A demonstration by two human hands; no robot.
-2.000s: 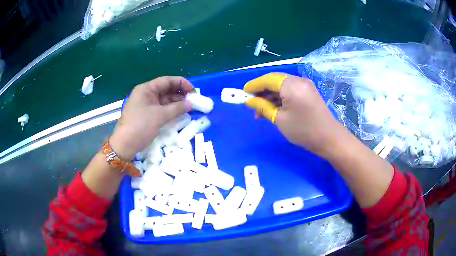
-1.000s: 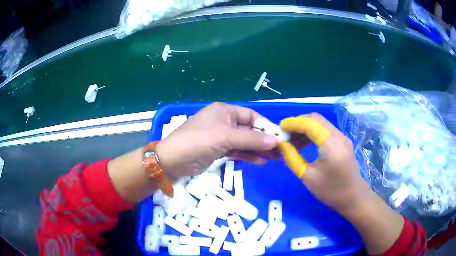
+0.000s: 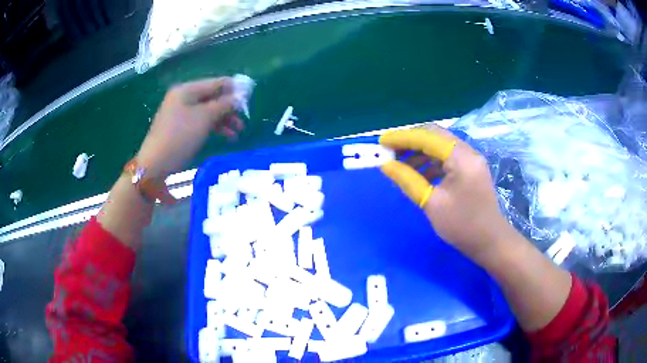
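My left hand (image 3: 186,131), slightly blurred, is over the green belt and holds a belt unit (image 3: 242,92) between thumb and fingers. My right hand (image 3: 461,186) wears yellow finger cots (image 3: 418,144) on thumb and index finger. It pinches the right end of a white cover plate (image 3: 362,155) with small dark holes, above the back edge of the blue tray. The blue tray (image 3: 418,255) holds a heap of white cover plates (image 3: 262,262) on its left side. A single cover plate (image 3: 425,331) lies at its front right.
The green conveyor belt (image 3: 340,67) carries several small white units, one (image 3: 286,121) just behind the tray. An open parts bag (image 3: 582,184) lies right of the tray. A far parts bag (image 3: 188,28) lies beyond the belt. A metal rail (image 3: 92,204) separates belt and worktop.
My hands were together at a white piece and are now apart. My left hand has moved left and away over the belt. The belt units have shifted left in view.
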